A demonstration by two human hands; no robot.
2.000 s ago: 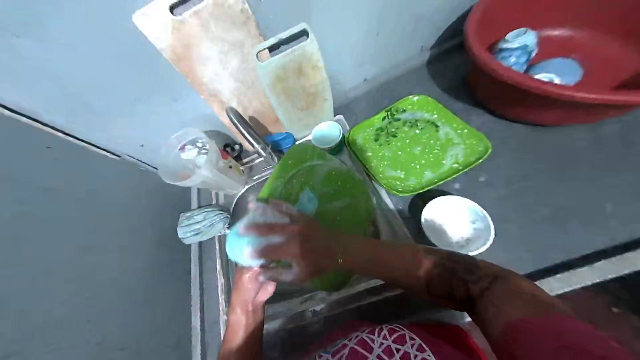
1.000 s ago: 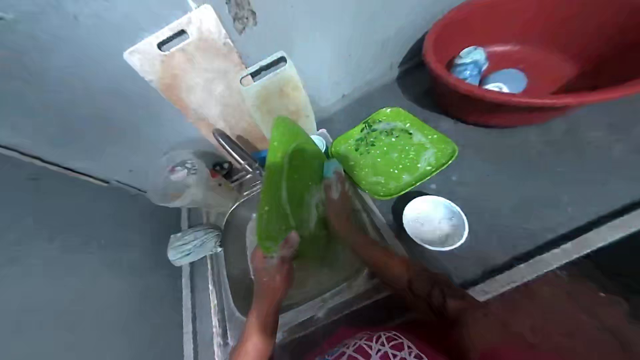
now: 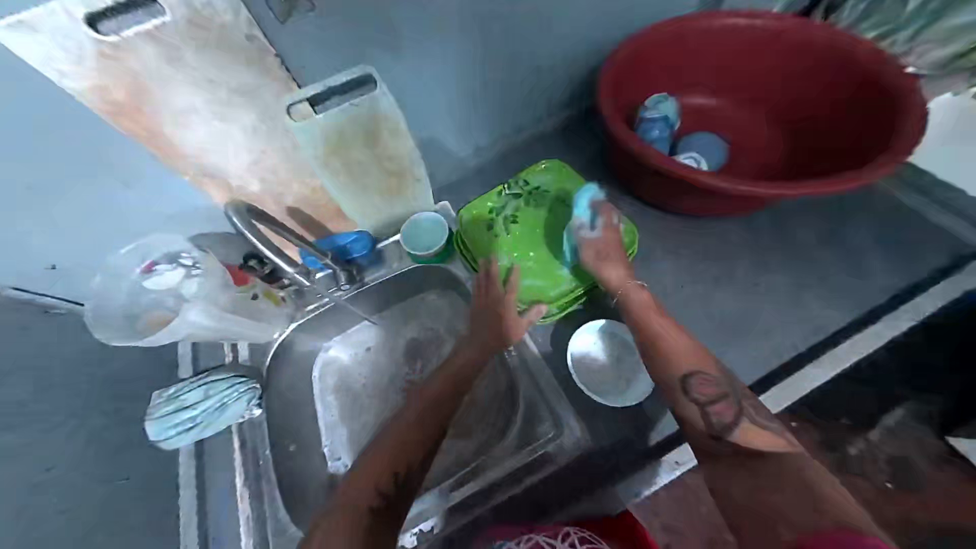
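Green square plates [image 3: 534, 229] with a leaf pattern lie stacked on the counter at the right of the steel sink [image 3: 412, 366]. My right hand [image 3: 602, 248] holds a light blue cloth or sponge [image 3: 585, 210] against the right side of the top plate. My left hand [image 3: 499, 305] is spread at the lower left edge of the stack, touching it, with its fingers apart. A white bowl [image 3: 608, 362] stands on the counter just below the plates, and a small cup [image 3: 425, 233] with a pale inside is at their left.
A large red basin [image 3: 762, 99] with a few items stands at the back right. Two cutting boards [image 3: 366, 152] lean on the wall behind the curved faucet [image 3: 282, 244]. A clear plastic container [image 3: 175, 290] and a striped cloth [image 3: 204, 408] are left of the sink.
The green plate that my hands held over the sink is now on the stack at the right. Both hands have moved right with it, and my left hand has let go of its edge.
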